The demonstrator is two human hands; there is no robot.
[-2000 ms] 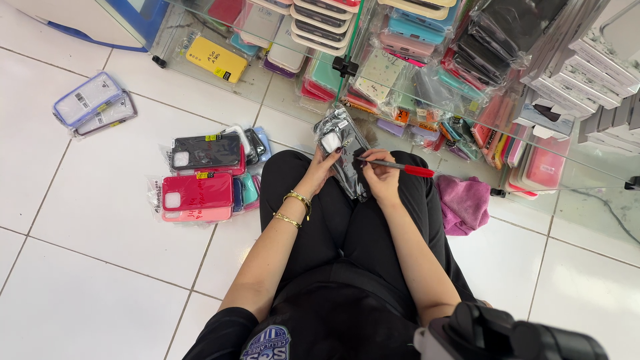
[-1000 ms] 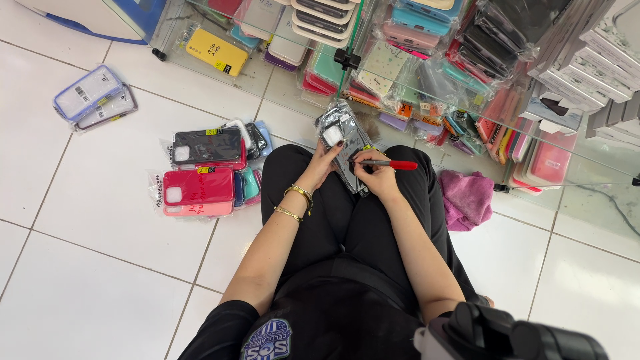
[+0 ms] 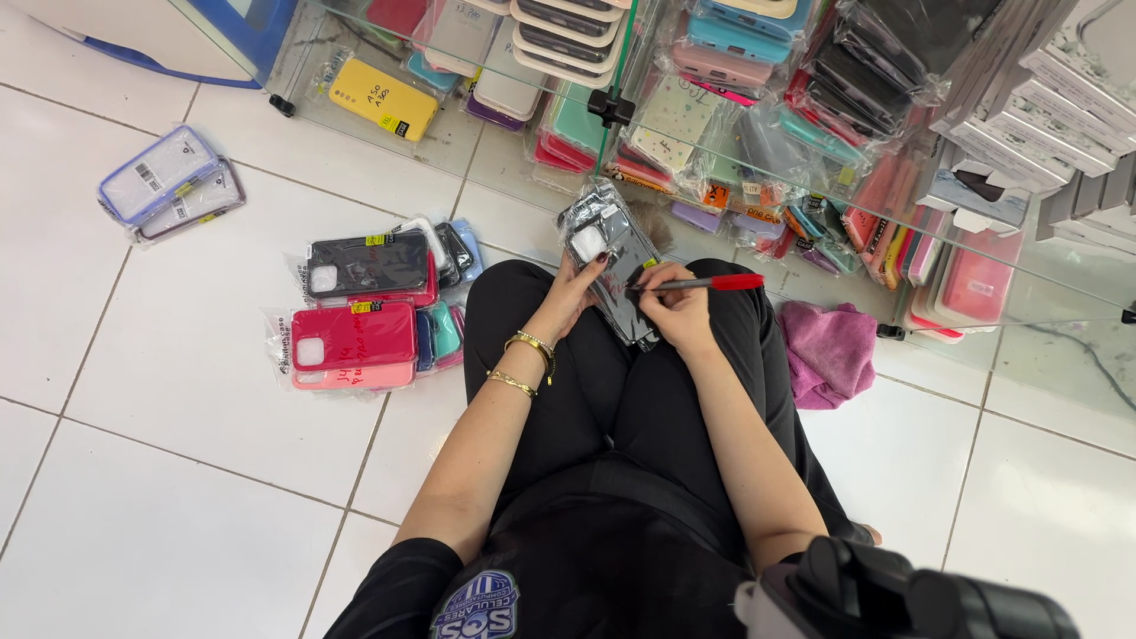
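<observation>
My left hand (image 3: 572, 288) holds a black phone case in clear plastic wrap (image 3: 626, 293) over my lap, its square camera cutout near my thumb. Red handwriting shows on the wrap. In my right hand (image 3: 676, 306) is a pen with a red end (image 3: 729, 282), its tip at the case's surface. Left of my knees, wrapped cases lie in piles on the floor, a black one (image 3: 368, 264) above a dark pink one (image 3: 355, 339). Farther left, a blue-edged clear case (image 3: 158, 174) overlaps a dark-edged one (image 3: 197, 206).
A glass shelf unit (image 3: 754, 164) ahead holds stacks of phone cases, among them a yellow one (image 3: 383, 98), and white boxes (image 3: 1056, 98) at the right. A pink cloth (image 3: 825, 355) lies by my right knee. A dark device (image 3: 905, 590) fills the lower right edge.
My right hand and the pen have shifted slightly over the case. My left hand keeps hold of the wrapped case, and the piles on the floor look the same.
</observation>
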